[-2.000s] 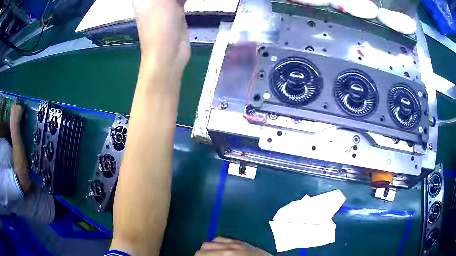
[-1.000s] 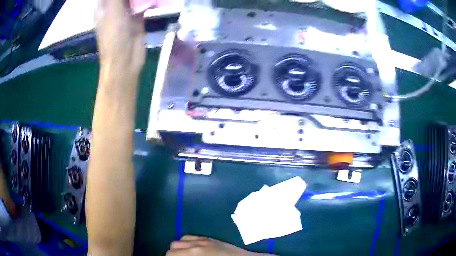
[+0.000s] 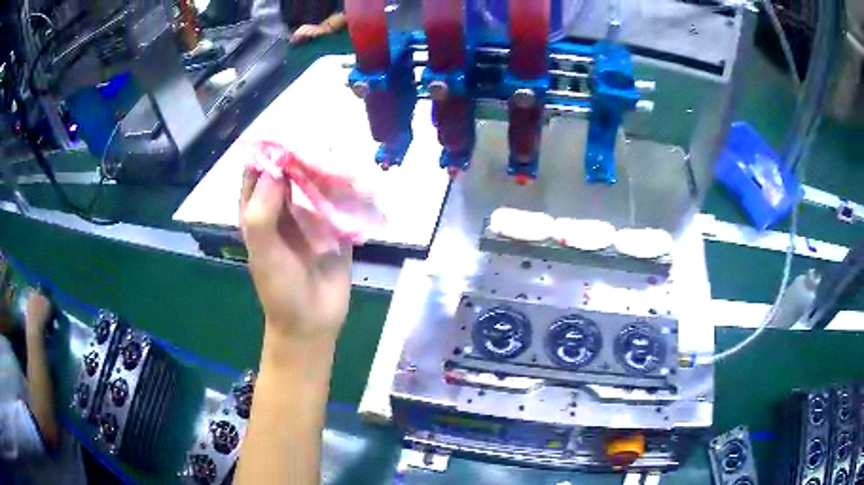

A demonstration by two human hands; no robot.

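Note:
My left hand (image 3: 296,270) is raised left of the dispensing machine, in front of the white board (image 3: 384,118), its fingers gripping a pink wiping cloth (image 3: 332,199) that hangs to the right. A black three-round panel (image 3: 535,355) lies flat in the fixture on the machine (image 3: 654,412). Three red syringes (image 3: 445,118) in blue holders (image 3: 611,109) stand behind and above it, their nozzles over the area behind the panel. Three white drip pads (image 3: 578,234) lie in a row behind the fixture. My right hand is not in view.
More panels lie on the green bench at left (image 3: 118,384) and right (image 3: 834,440). An orange knob (image 3: 625,449) is at the machine's front. A thin pale hose (image 3: 772,327) and a blue bin (image 3: 755,175) are at right. Other people's hands (image 3: 319,28) show at top and far left.
The view has tilted up, bringing the syringes into sight. My left hand and the pink cloth now show clearly. My right hand and the white wipe have left the picture.

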